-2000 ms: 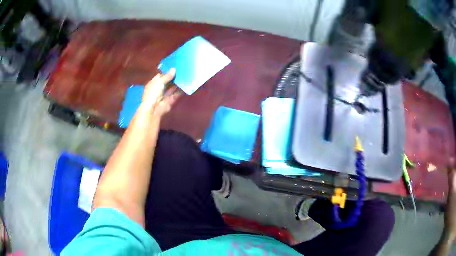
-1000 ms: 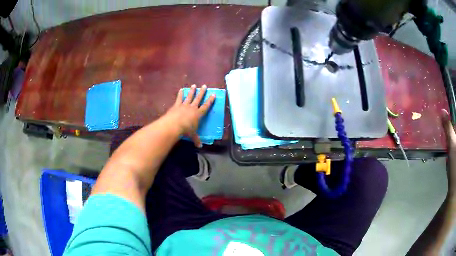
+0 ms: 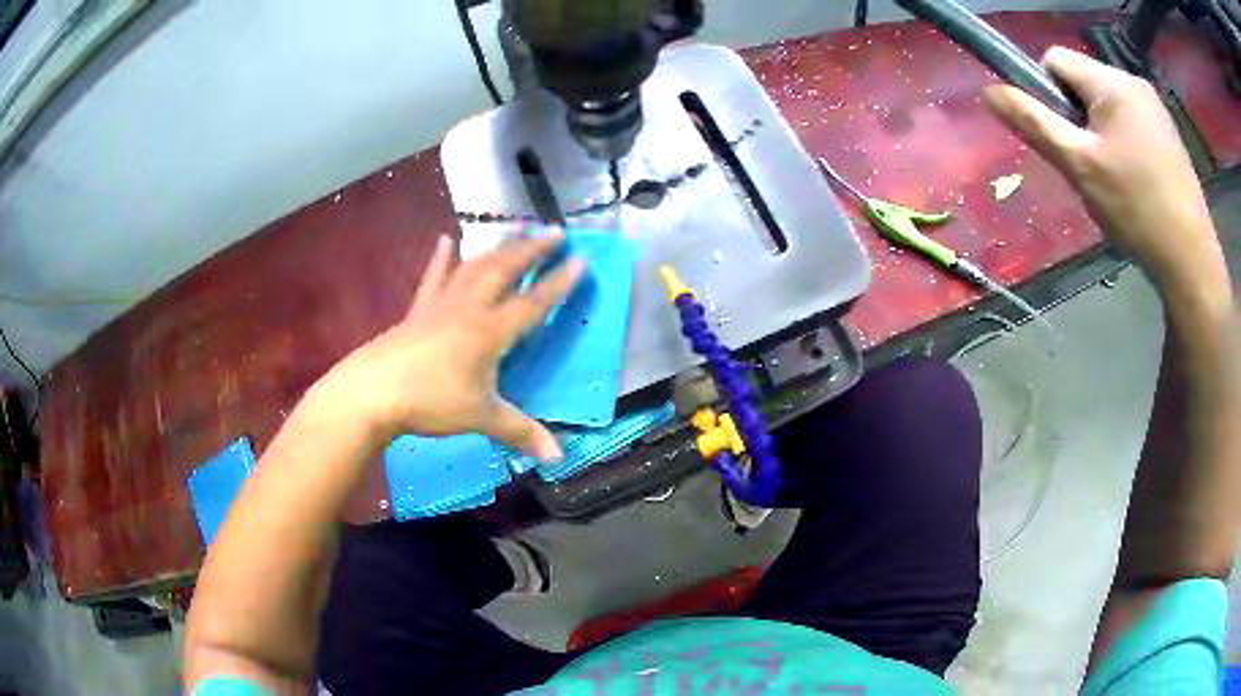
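Observation:
My left hand point(image 3: 456, 347) is on a blue plate point(image 3: 583, 340) at the left front part of the grey drill press table point(image 3: 803, 279), fingers spread over its left side. The plate's upper edge lies below the drill chuck point(image 3: 607, 129) and its thin bit, short of the centre hole. My right hand point(image 3: 1116, 143) is closed around the grey feed handle point(image 3: 1000, 52) at the upper right. A stack of plates point(image 3: 619, 442) shows partly under the table's front left edge. Another blue stack point(image 3: 442, 476) lies left of it, partly behind my left hand.
A green air blow gun point(image 3: 905, 231) lies right of the table on the red bench point(image 3: 272, 326). The blue coolant hose point(image 3: 721, 374) with its yellow nozzle rises at the table front. A further blue plate stack point(image 3: 221, 487) lies at the far left, beside my forearm.
My left hand has moved right from the bench stack to the press table, where a blue plate now lies under it. My right hand has come up onto the feed handle. The view has turned right.

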